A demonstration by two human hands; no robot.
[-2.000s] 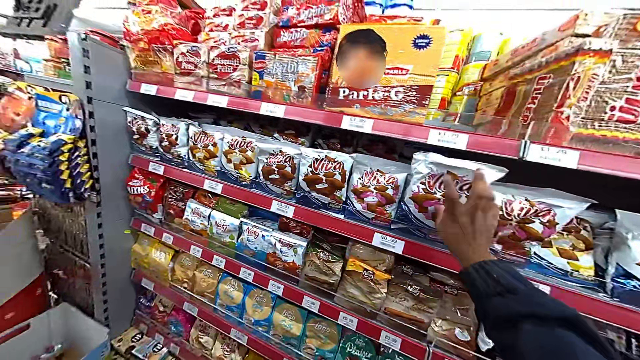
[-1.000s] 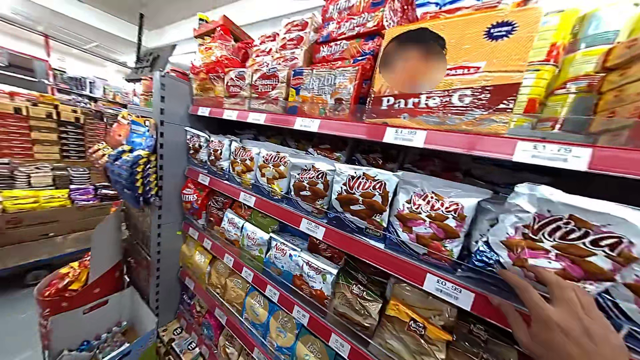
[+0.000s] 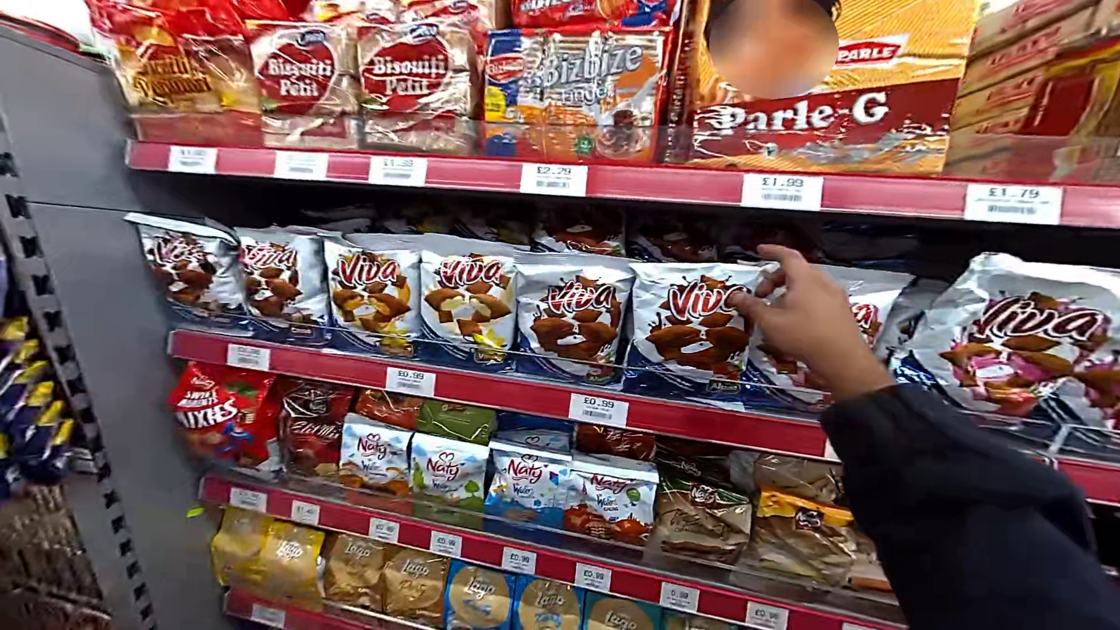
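My right hand [image 3: 809, 319], in a dark sleeve, reaches in from the right. Its thumb and fingers are a little apart at the upper right edge of a white and blue Viva snack bag [image 3: 691, 328]; whether they touch it I cannot tell. Behind the hand another Viva bag [image 3: 787, 372] is partly hidden. More Viva bags stand upright in a row to the left, among them one with brown pillow snacks [image 3: 575, 319]. At the right a larger-looking Viva bag [image 3: 1019, 337] with pink on it leans out over the shelf edge. My left hand is out of view.
The red shelf edge [image 3: 490, 394] with a clear plastic lip runs below the Viva bags. Above stand biscuit packs [image 3: 411, 79] and a Parle-G pack [image 3: 822, 105]. Lower shelves hold Naty wafer bags [image 3: 529, 481] and Lago bags [image 3: 416, 582]. A grey shelf end panel [image 3: 79, 254] rises at the left.
My right hand has moved left along the row, from the pink-marked Viva bag at the right to the bags with brown snacks. The view has shifted.
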